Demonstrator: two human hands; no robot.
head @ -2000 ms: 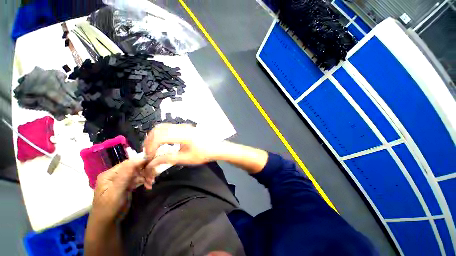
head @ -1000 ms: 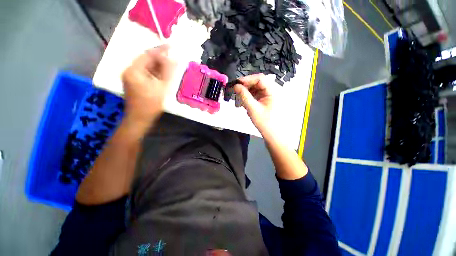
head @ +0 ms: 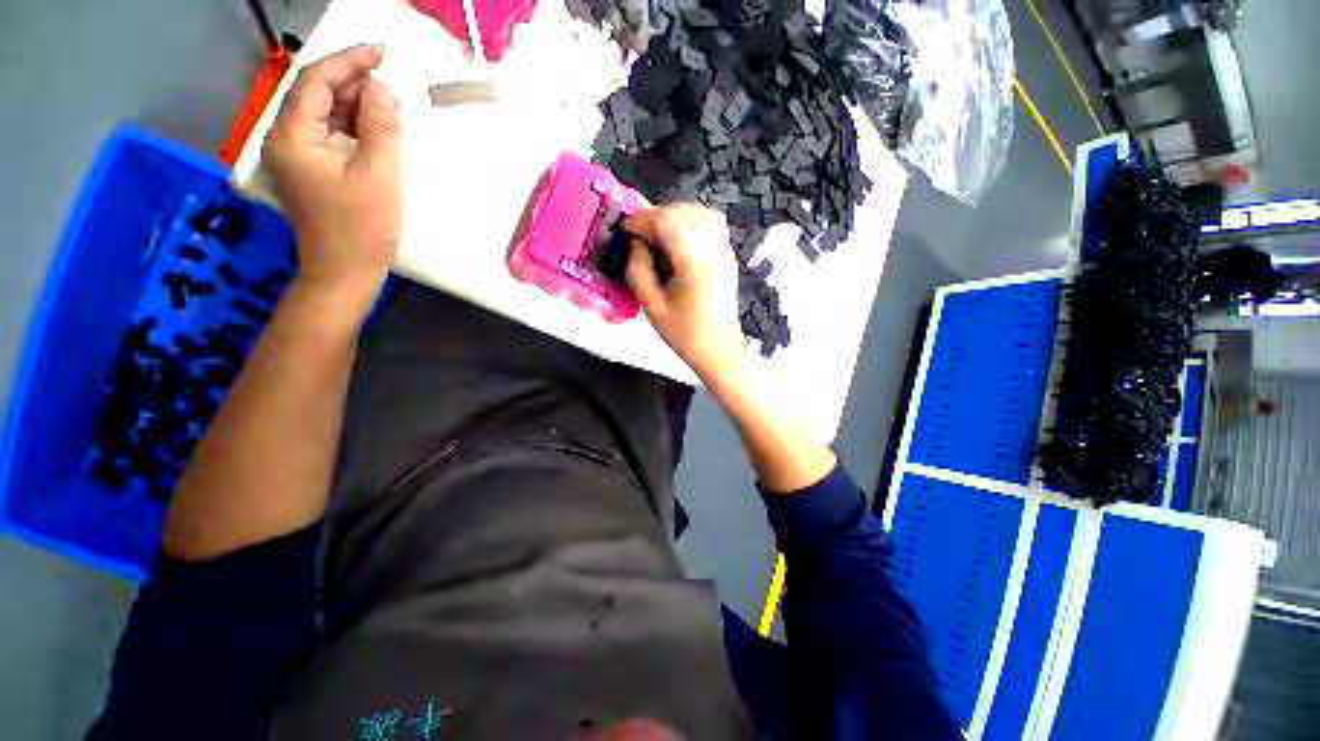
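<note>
The pink holder (head: 565,236) lies near the table's front edge, with a dark slot in its middle. My right hand (head: 692,278) is over its right side, fingertips pinching a small black piece (head: 620,252) at the slot; the fingers partly hide the piece and slot. My left hand (head: 342,167) is over the table's left edge, away from the holder, fingers loosely curled and apart, with nothing seen in it. Loose black pads (head: 738,123) are heaped behind and right of the holder. A short grey strip (head: 463,93) lies right of my left hand.
A blue bin (head: 58,340) with scattered black parts stands left of the white table (head: 471,203). A flat pink pad (head: 500,18) with a white stick is at the top edge. A clear plastic bag (head: 955,109) is at the far right corner. Blue-panelled racks (head: 955,405) stand right.
My right hand has moved left from beside the holder onto its slot. My left hand has moved left and away from the holder. The view has shifted slightly.
</note>
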